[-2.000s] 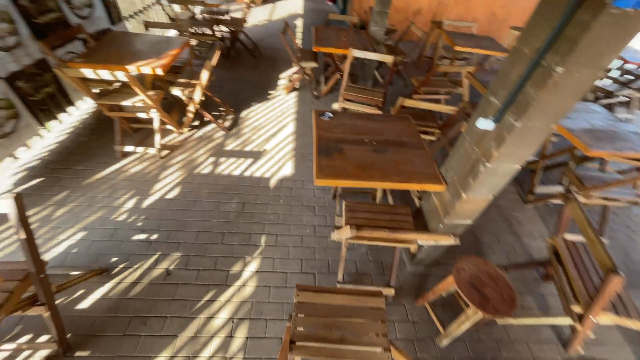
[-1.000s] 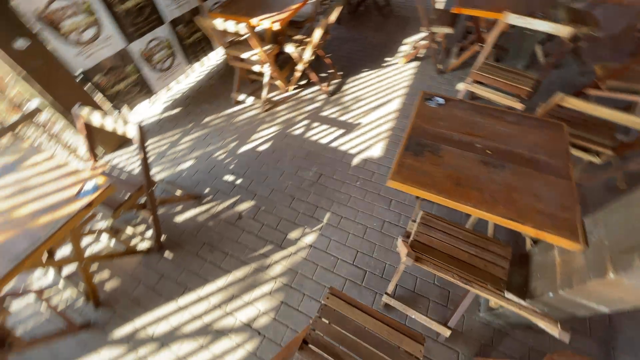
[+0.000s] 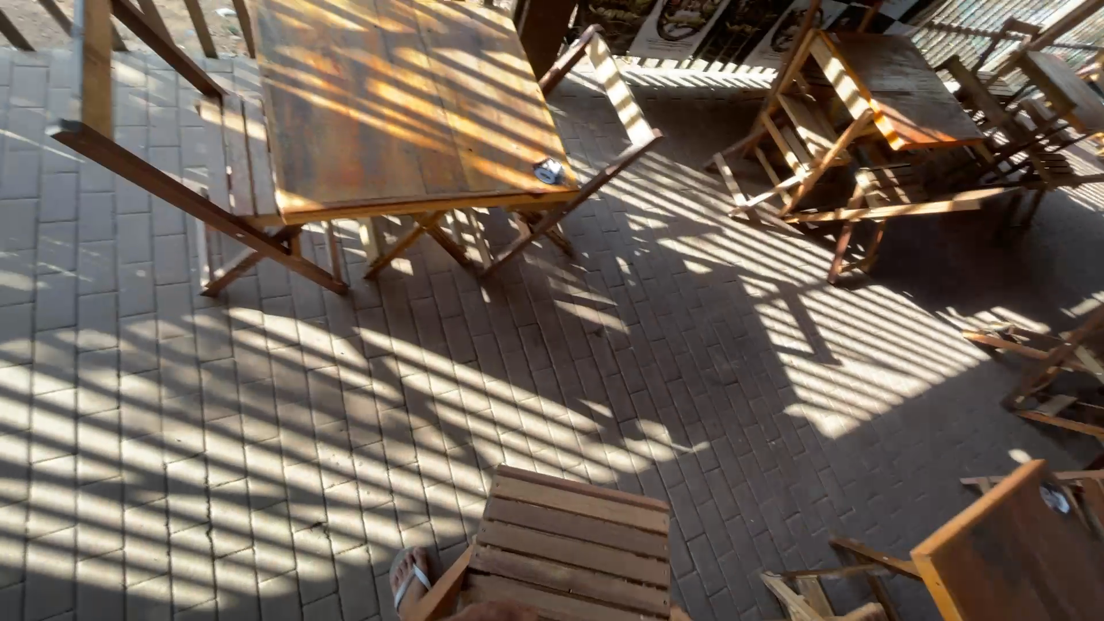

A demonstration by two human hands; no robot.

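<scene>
At the bottom of the head view is the slatted seat of a wooden folding chair. A small blurred skin-toned shape, probably part of my left hand, shows at the lower frame edge against the seat; its fingers and grip are hidden. My right hand is out of view. Just left of the chair, a foot in a white-strapped flip-flop rests on the paving. A square wooden table stands at the upper left with a small round item on its near right corner.
Folding chairs flank the upper-left table, one at its left and one at its right. Another wooden table with chairs stands at the upper right. A table is at the lower right. Striped sunlight crosses the brick paving.
The view has swung strongly left, bringing the sunlit table and its chairs further into sight. The slatted seat stays near the bottom of the view. The foot has come into view.
</scene>
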